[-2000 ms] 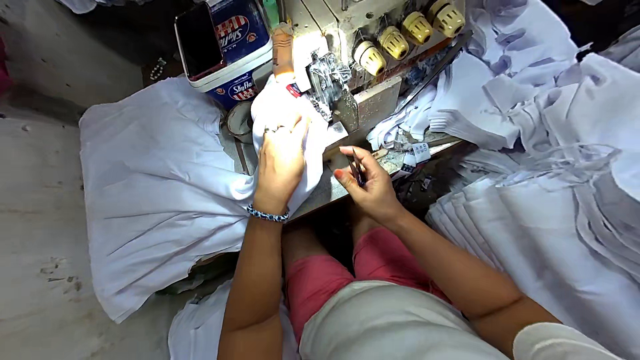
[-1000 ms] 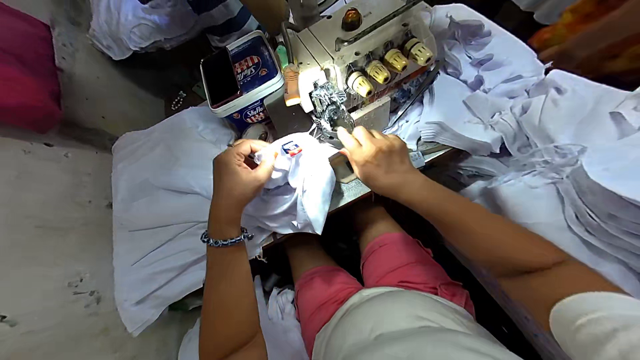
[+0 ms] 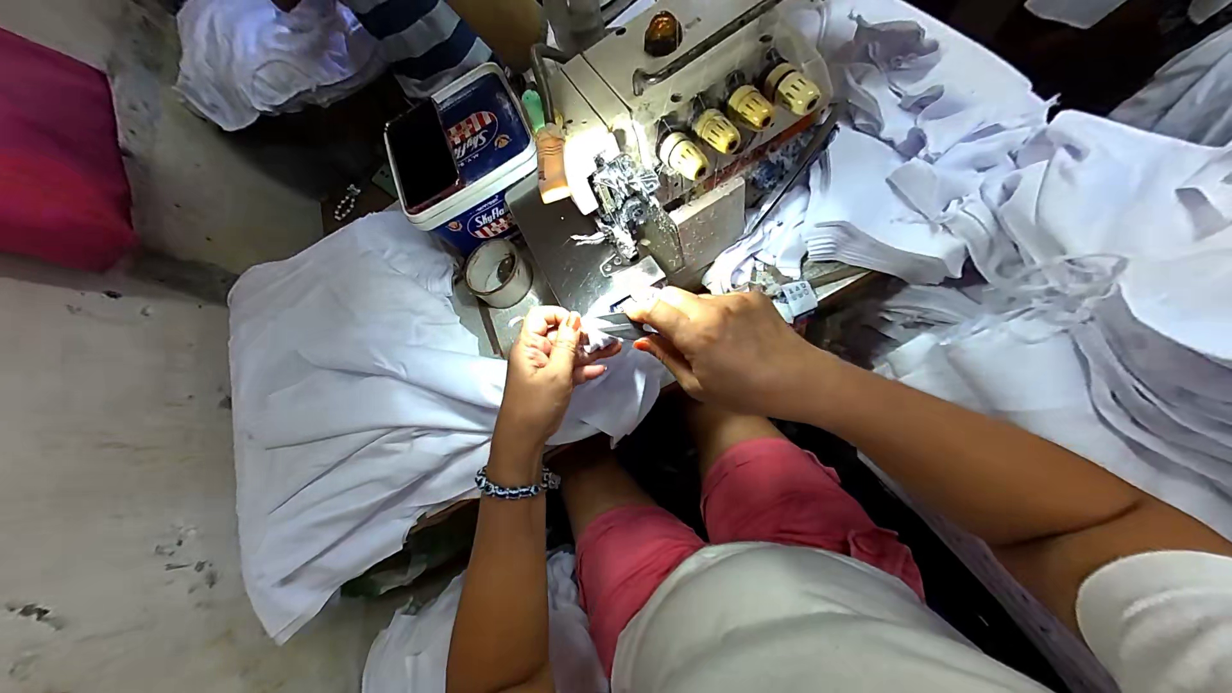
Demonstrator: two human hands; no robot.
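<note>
Just in front of an overlock sewing machine [image 3: 626, 207], my left hand [image 3: 547, 371] pinches a bit of white fabric between thumb and fingers. My right hand [image 3: 717, 342] is closed on a small dark metal tool [image 3: 616, 325], perhaps thread snips, whose tip meets the fabric at my left fingertips. The white cloth [image 3: 621, 390] hangs below both hands over the table edge. The machine's lamp lights its needle area brightly. Yellow thread tension knobs [image 3: 717, 130] line the machine's front.
A plastic tub [image 3: 525, 173] with a phone [image 3: 421, 159] on its lid stands left of the machine, beside a small round container [image 3: 499, 273]. A large white cloth [image 3: 356, 385] drapes at left. Stacked white fabric pieces [image 3: 1088, 356] lie at right. A striped sleeve [image 3: 414, 34] shows behind.
My right hand has come from the machine's front to my left hand, with the tool at the fabric. The red and blue patch on the cloth no longer shows.
</note>
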